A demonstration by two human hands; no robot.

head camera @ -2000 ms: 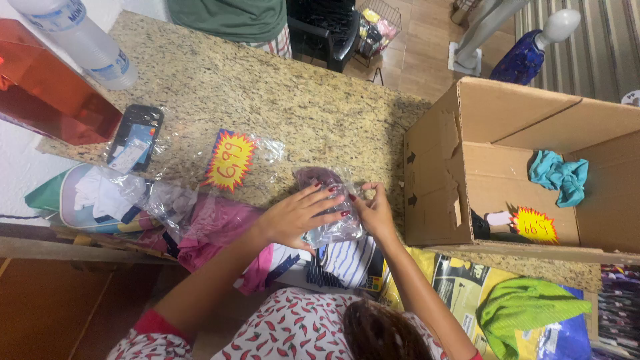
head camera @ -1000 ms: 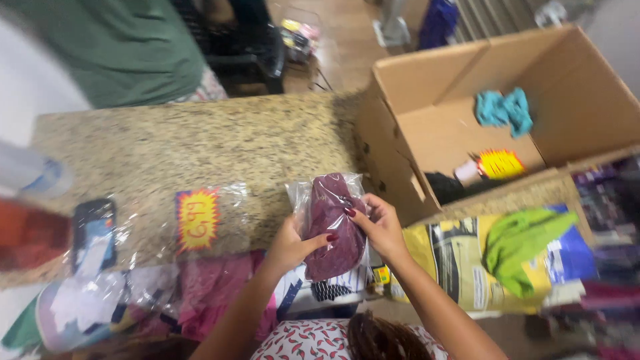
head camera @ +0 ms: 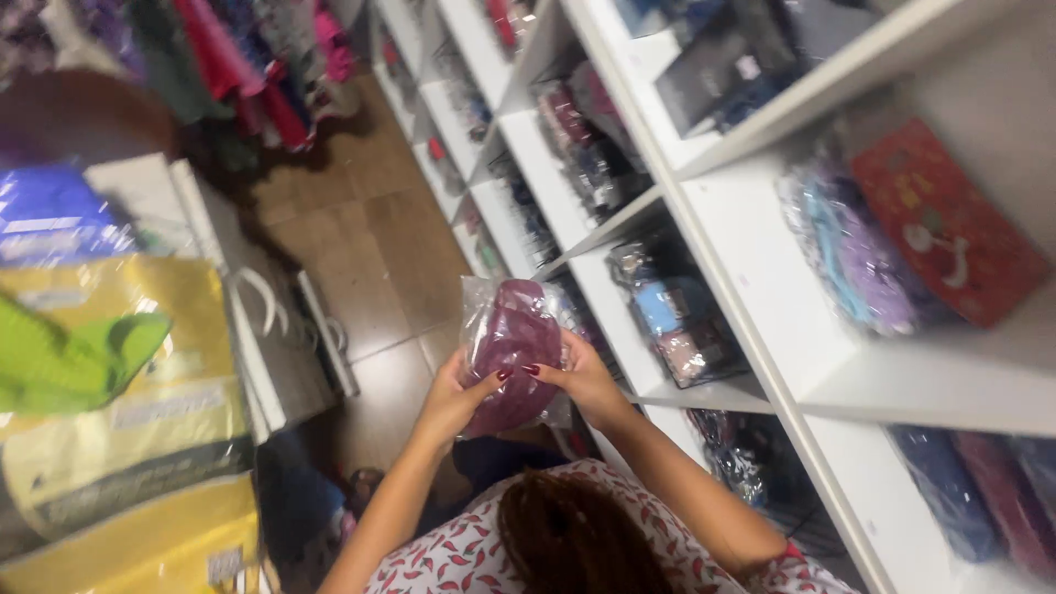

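A maroon folded garment in a clear plastic bag (head camera: 516,355) is held in front of my body, between both hands. My left hand (head camera: 462,392) grips its left edge, thumb lying on the front. On the opposite edge my right hand (head camera: 582,375) holds it the same way, its thumb near the left one. The fingers behind the bag are hidden. Just beyond and right of the bag, wrapped clothes sit in the cubbies of a white shelf unit (head camera: 718,289).
At left, yellow plastic packages (head camera: 124,429) and a lime green cloth (head camera: 74,355) lie on a surface above white drawers with handles (head camera: 247,330). Clothes hang at the upper left (head camera: 239,74). Brown floor tiles (head camera: 379,239) run between drawers and shelves. A red patterned package (head camera: 949,223) sits in a right cubby.
The view has swung from the granite counter and cardboard box to the shelves. The bagged maroon garment, over the counter before, is now held over the floor, still in both hands.
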